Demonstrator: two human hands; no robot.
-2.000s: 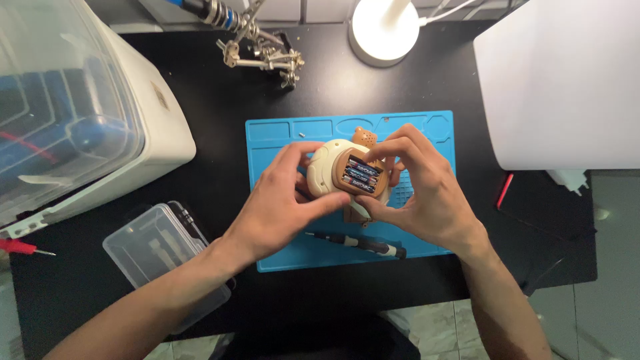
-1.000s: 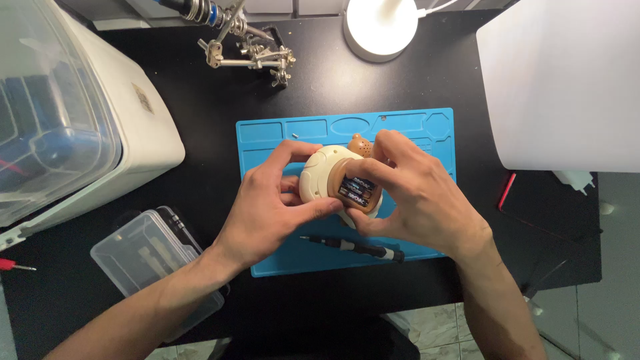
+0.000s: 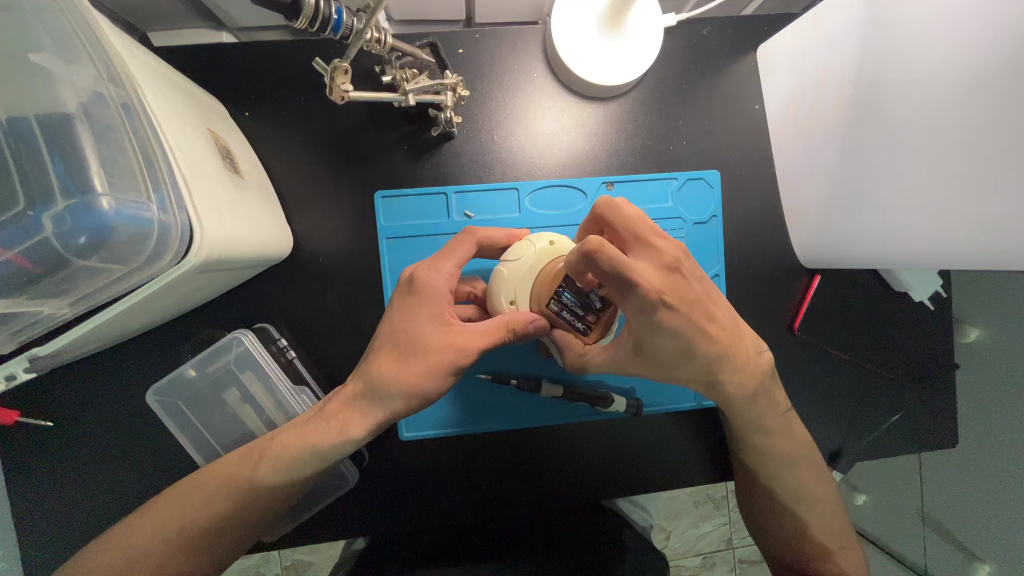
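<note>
My left hand (image 3: 448,320) grips the cream side of a round cream and brown plastic device (image 3: 524,268), thumb on its near edge. In the device's brown part lie several dark batteries (image 3: 574,308) side by side. My right hand (image 3: 656,304) holds the brown part from the right, its thumb below and its bent fingers over the batteries, hiding some of them. The device is tilted above a blue silicone work mat (image 3: 496,416). Just below it a black and grey precision screwdriver (image 3: 576,394) lies on the mat. A small screw (image 3: 469,214) rests in a top compartment.
A helping-hands stand (image 3: 408,92) and a white lamp base (image 3: 604,48) are at the back. On the left are a white bin (image 3: 232,200), a clear plastic case (image 3: 232,392) and a red-handled screwdriver (image 3: 12,417). A white sheet-like object (image 3: 896,144) and a white plug adapter (image 3: 916,284) are at right.
My right hand's fingers have curled in over the batteries, covering more of them than two seconds ago. Both hands keep hold of the device.
</note>
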